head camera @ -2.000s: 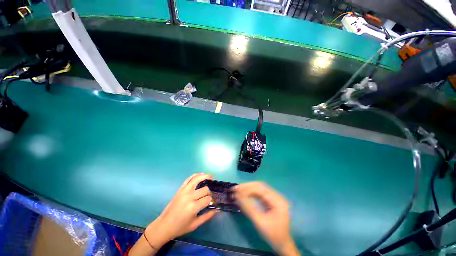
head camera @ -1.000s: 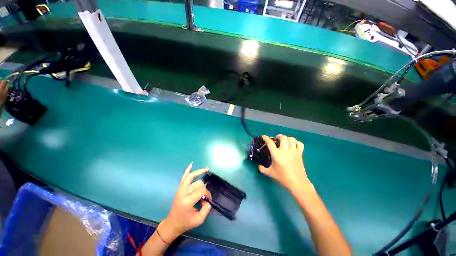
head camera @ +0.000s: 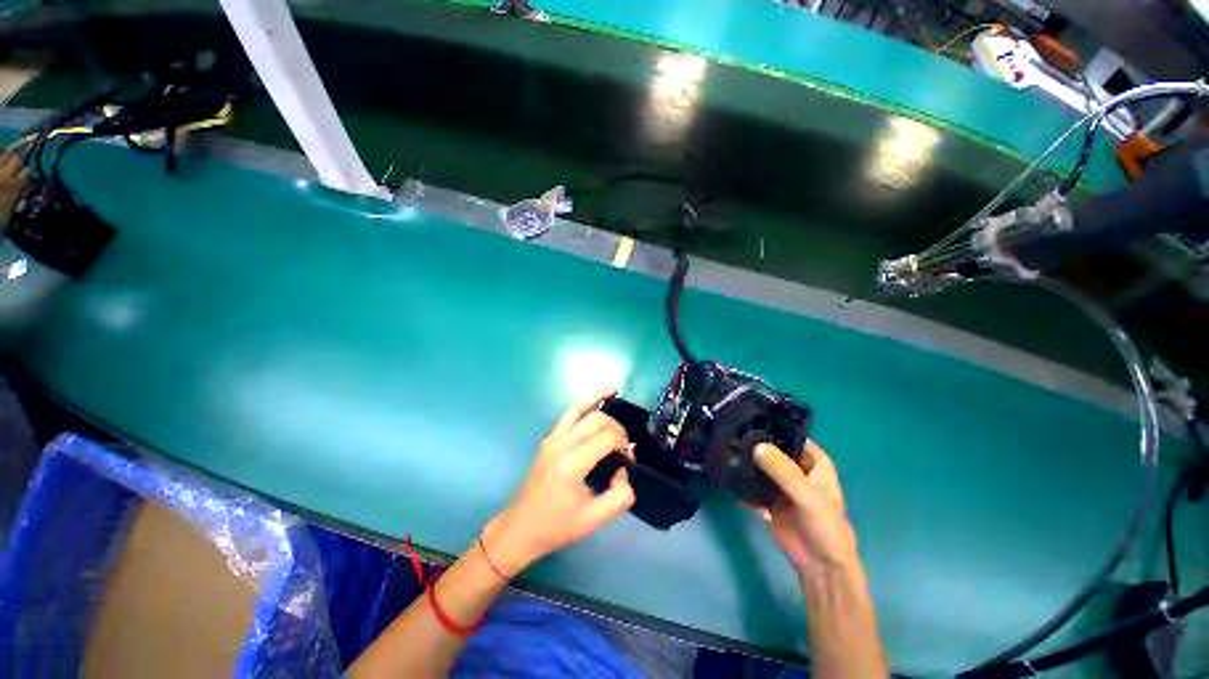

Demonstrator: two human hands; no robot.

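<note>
My left hand (head camera: 583, 467) holds an empty black housing shell (head camera: 659, 493) by its left side, a little in front of me over the bench. My right hand (head camera: 805, 497) grips the dark corded unit (head camera: 743, 422) at its right end, thumb on top. Thin red and white wires show on the unit's open left side. The unit is right beside the shell and overlaps its upper right part; whether they touch is hidden. The black power cord (head camera: 675, 312) runs from the unit up over the belt edge.
The automatic-feed screwdriver (head camera: 981, 249) hangs at right with its clear hose (head camera: 1143, 398). A plastic-lined blue crate (head camera: 285, 584) is at lower left. Crumpled clear wrap (head camera: 536, 214) lies on the grey edge strip. Another person's hand (head camera: 11, 186) is by a black unit (head camera: 60, 232) at far left.
My right hand first left the shell and took hold of the corded unit, then lifted and turned it beside the shell. My left hand has moved the shell up and right towards it.
</note>
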